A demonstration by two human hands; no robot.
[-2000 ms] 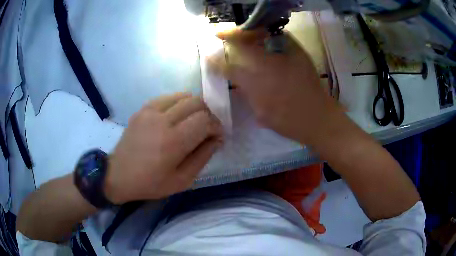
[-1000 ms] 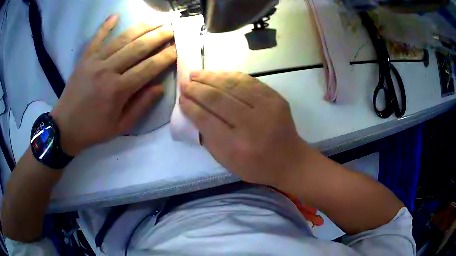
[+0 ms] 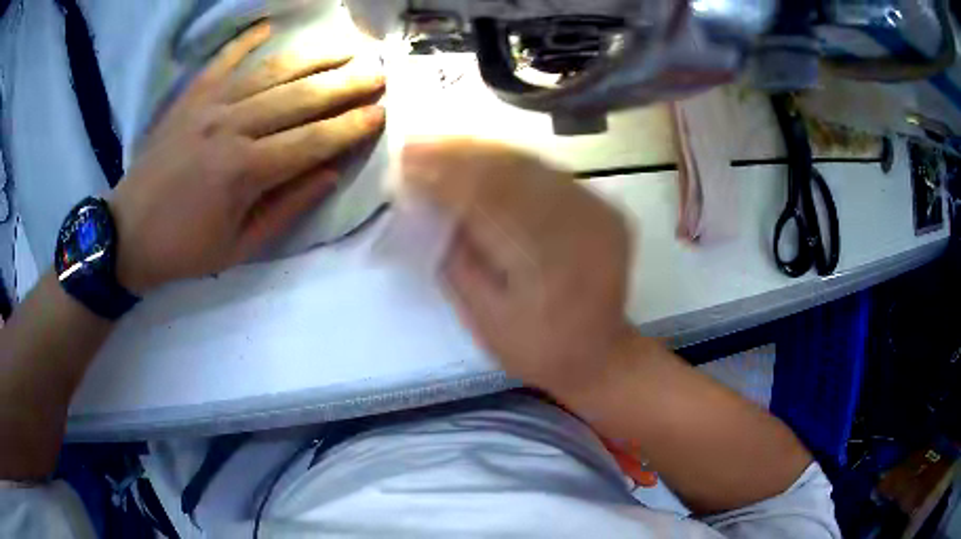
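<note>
The pale grey-blue fabric panel [image 3: 316, 216] lies on the table at the left, its curved dark-edged border towards me. My left hand [image 3: 237, 158] lies flat on it, fingers spread, fingertips in the lamp glare. My right hand [image 3: 527, 242], blurred, has its fingers bent around a pale pink strip [image 3: 413, 234] at the panel's right edge. The strip's upper part is lost in the glare. The sewing machine head [image 3: 632, 53] is just above and behind my hands. The needle and presser foot cannot be made out.
Folded pink strips [image 3: 690, 179] lie right of my right hand. Black scissors [image 3: 806, 216] lie farther right, handles towards me. A dark band [image 3: 93, 95] crosses the panel at far left. A measuring tape [image 3: 422, 387] runs along the table's front edge. Blue crate-like shapes and orange cloth are below.
My left hand went from the strip to flat on the panel, farther left. My right hand came down from under the machine head and now holds the strip lower. The panel's edge has shifted.
</note>
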